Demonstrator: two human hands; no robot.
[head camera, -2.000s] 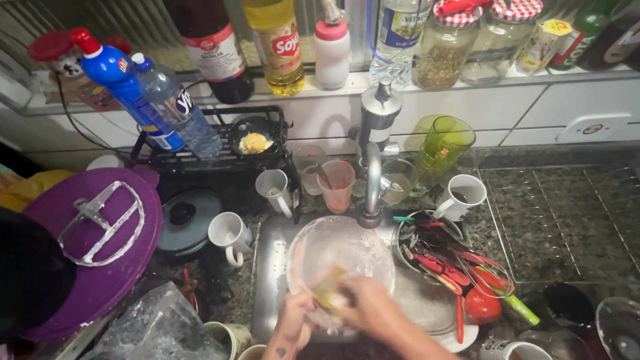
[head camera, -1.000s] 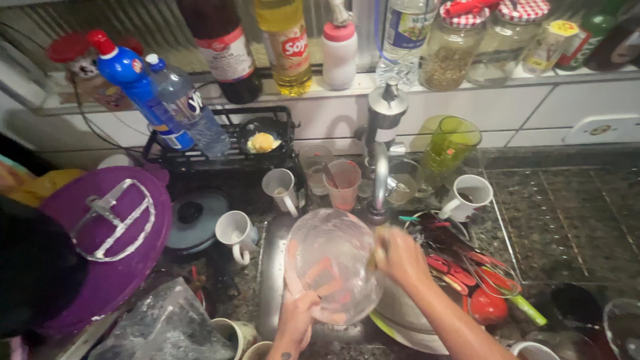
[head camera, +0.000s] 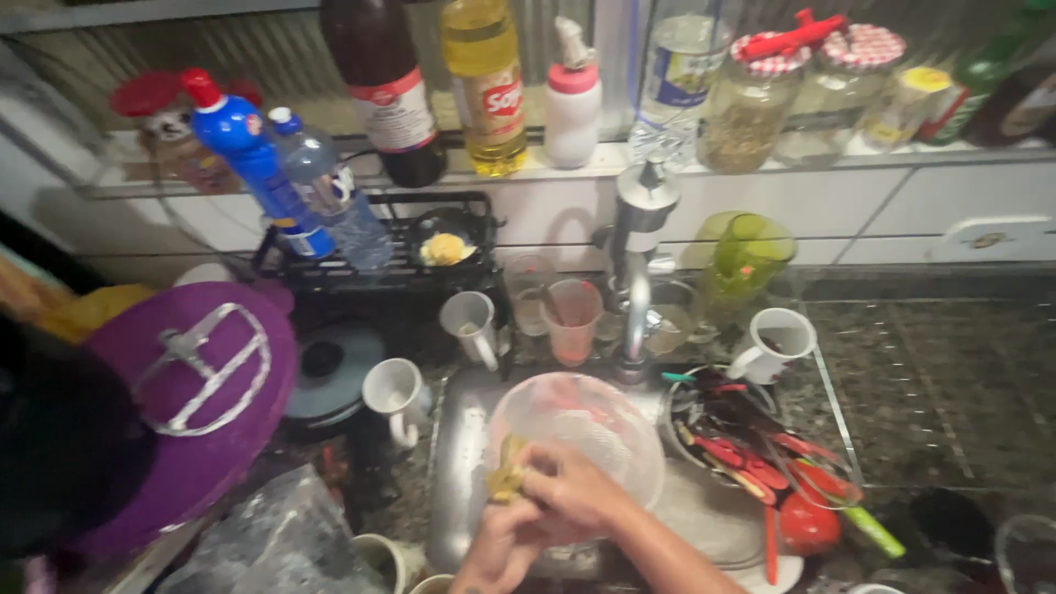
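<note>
A clear plastic bowl (head camera: 610, 437) with wet walls lies over the steel sink (head camera: 454, 462), below the faucet (head camera: 637, 313). My right hand (head camera: 577, 487) is at the bowl's near left side, its fingers closed on a yellowish sponge (head camera: 505, 472). Just under it, my left hand (head camera: 511, 536) is by the bowl's near rim; its fingers are partly hidden, and its hold on the bowl or sponge cannot be made out. To the right of the bowl, a container (head camera: 681, 437) is piled with red and black utensils.
White mugs (head camera: 394, 388) and a pink plastic cup (head camera: 572, 322) stand behind and left of the sink. A purple lid (head camera: 239, 429) with a mixer paddle is at left, near a plastic bag (head camera: 280, 536). A green glass (head camera: 747, 256) and bottles line the back.
The bowl, tilted up between my hands one second ago, now sits lower with its opening facing up. My right hand has moved from the bowl's right side to its near left side.
</note>
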